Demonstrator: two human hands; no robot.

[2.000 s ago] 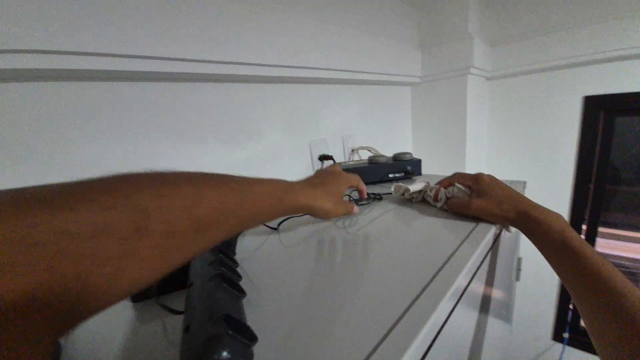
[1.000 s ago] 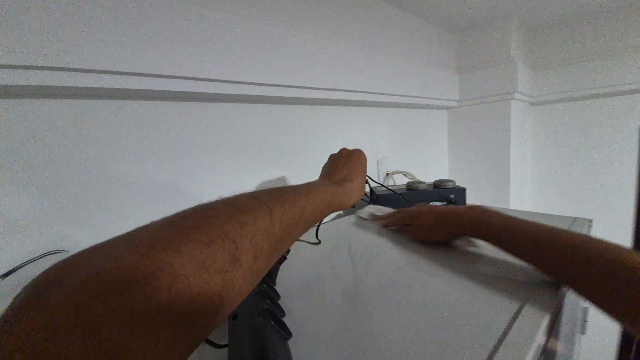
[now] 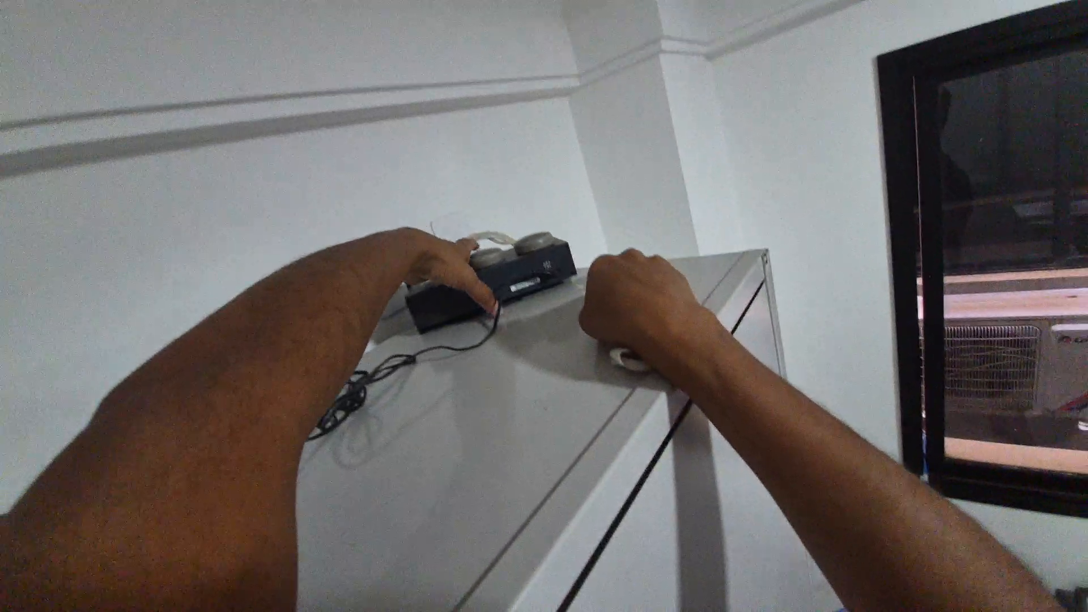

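Note:
My left hand [image 3: 446, 265] grips the left part of a black electronic box [image 3: 535, 276], thumb on its front face and fingers over its top. Two round grey objects [image 3: 534, 243] sit on the box, with pale cables behind them. A thin black cable [image 3: 391, 365] runs from near my left thumb to a tangled coil beside my forearm. My right hand [image 3: 633, 297] is closed over a white cloth [image 3: 629, 359] on the white cabinet top [image 3: 510, 408], to the right of the box; only a bit of the cloth shows below the palm.
The cabinet's front edge and dark door gap [image 3: 629, 501] run diagonally below my right hand. A white wall with a ledge [image 3: 297, 115] stands behind, and a wall column [image 3: 633, 170] behind the cabinet's far end. A black-framed window [image 3: 905, 280] is at the right.
My left hand has moved from the black cable to the box. My right hand with the cloth has moved toward the cabinet's front edge. The view has turned right.

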